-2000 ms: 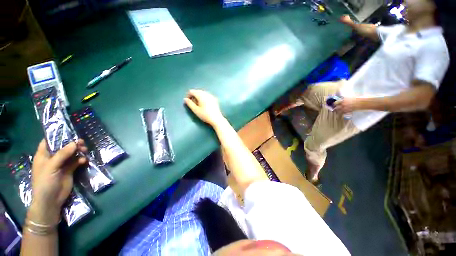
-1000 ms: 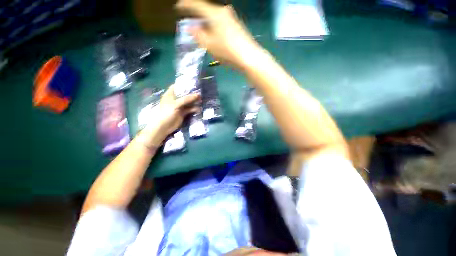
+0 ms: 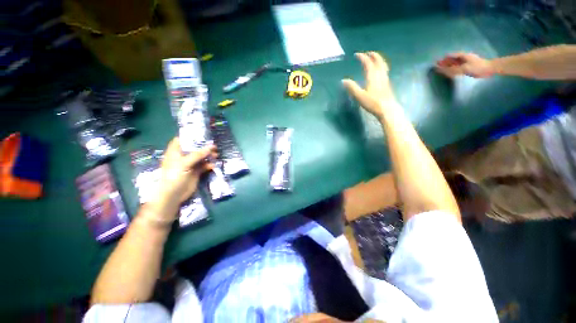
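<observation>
My left hand (image 3: pixel 180 173) holds a bagged remote control (image 3: pixel 192 120) pointing away from me, its far end by a white-grey block with a small screen (image 3: pixel 182 70). My right hand (image 3: pixel 377 85) is over the green top, fingers spread, holding nothing. Bagged remotes lie around my left hand, one just right of it (image 3: pixel 228 148) and one partly hidden at its left (image 3: pixel 146 176). Another bagged remote (image 3: pixel 280 158) lies apart, near the middle. Glare hides most keys.
A lit phone (image 3: pixel 102 202), dark bagged items (image 3: pixel 98 123) and an orange-blue item (image 3: pixel 20 165) lie left. A yellow tape measure (image 3: pixel 299 84), pen (image 3: pixel 247 79) and notebook (image 3: pixel 307 33) lie beyond. Another person's hand (image 3: pixel 466 65) is at right. An open carton (image 3: pixel 372 195) stands below the edge.
My right hand has moved right, away from the held remote, and is spread. The yellow tape measure now shows near the pen. Another person's hand now reaches over the table.
</observation>
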